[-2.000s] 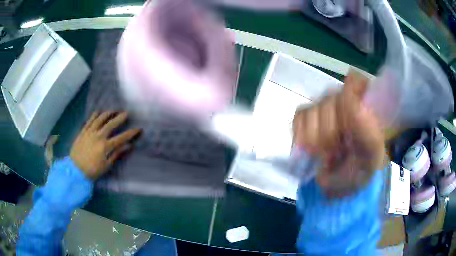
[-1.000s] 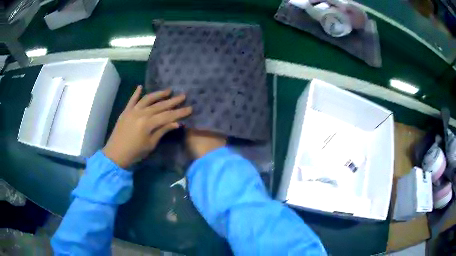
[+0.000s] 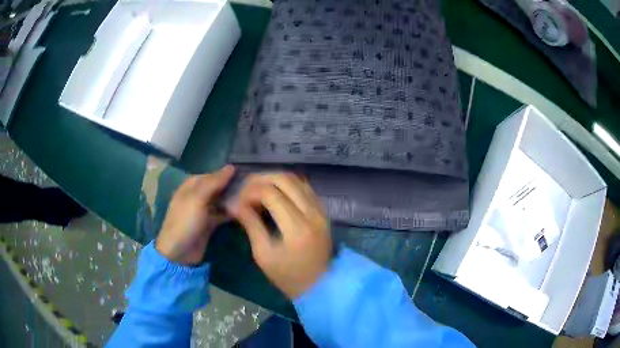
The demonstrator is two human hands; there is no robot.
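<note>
A dark grey packing bag with rows of small darker marks lies flat on the green bench, its open edge towards me. What is inside it is hidden. My left hand grips the near left corner of the bag between thumb and fingers. My right hand is at the same corner, slightly blurred, with fingers bent against the bag's edge; whether it pinches the bag is hard to tell.
An open white box stands to the left. Another open white box on the right holds a small clear packet. Headphones lie on a grey bag at the upper right. White leaflets are at the lower right.
My right hand has come out of the bag's opening and moved to its near left corner beside my left hand. The headphones held earlier are no longer visible. The view has shifted.
</note>
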